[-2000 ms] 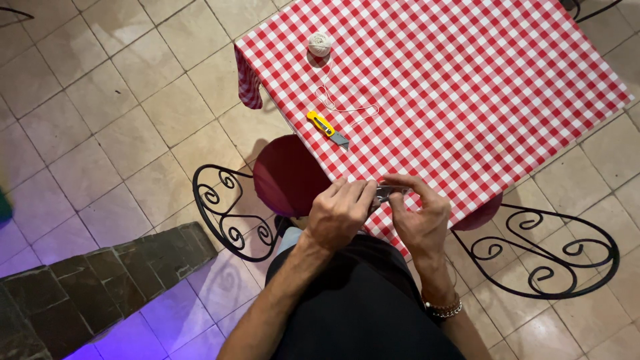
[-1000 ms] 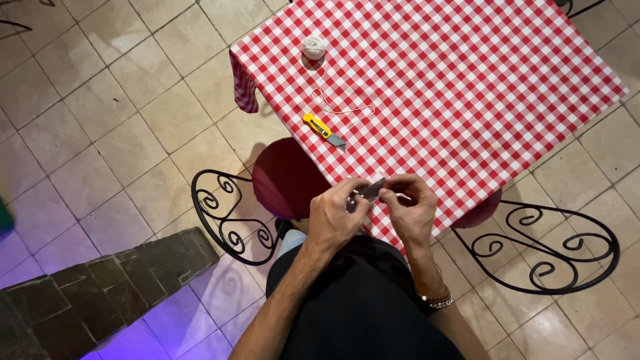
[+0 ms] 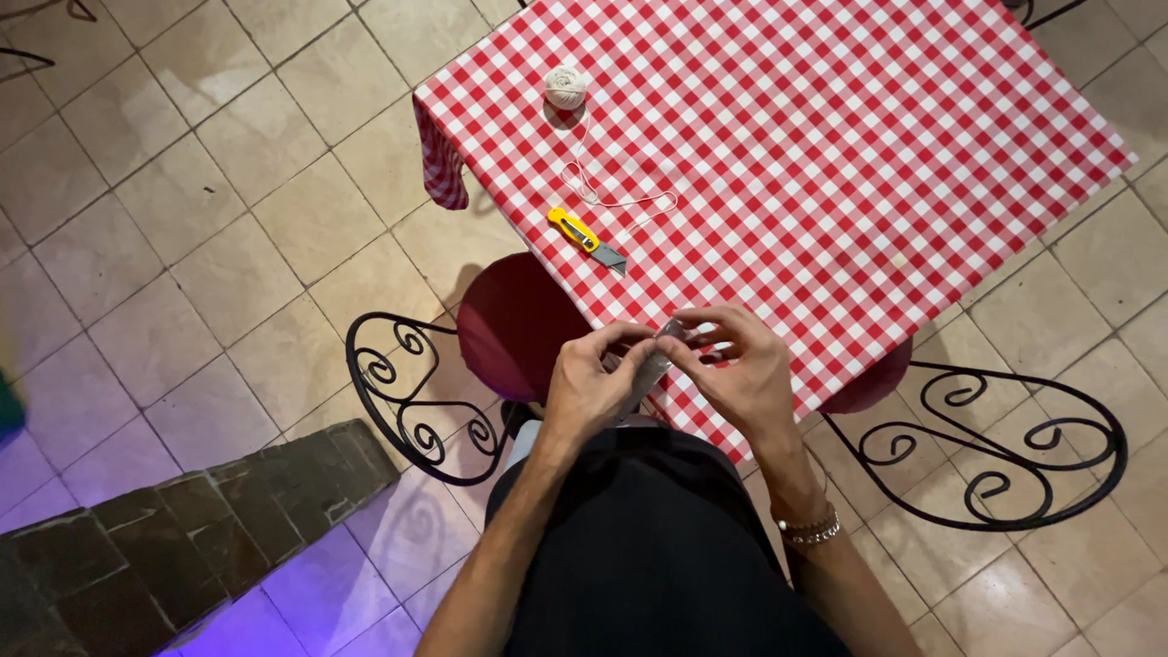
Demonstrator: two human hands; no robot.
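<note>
Between the fingertips of my left hand point(image 3: 598, 374) and my right hand point(image 3: 735, 365) is a small clear plastic piece point(image 3: 650, 372), perhaps a bag or wrapper; its contents cannot be made out. Both hands pinch it just over the near corner of the table. A yellow folding utility knife point(image 3: 575, 230) with its grey blade out lies on the red and white checked tablecloth point(image 3: 821, 182), beyond my left hand. Farther off rests a ball of white string point(image 3: 565, 88), its loose end point(image 3: 630, 203) trailing in loops toward the knife.
A chair with a dark red round seat point(image 3: 516, 328) and a black scrolled metal back stands at the table's left side. Another chair's scrolled back point(image 3: 995, 447) is at the right. A dark stone-tiled ledge point(image 3: 201, 529) juts in from the lower left over the tiled floor.
The fingers of both hands have shifted around the small object, and more of its clear plastic now shows below the fingertips. The knife and string have not moved on the cloth.
</note>
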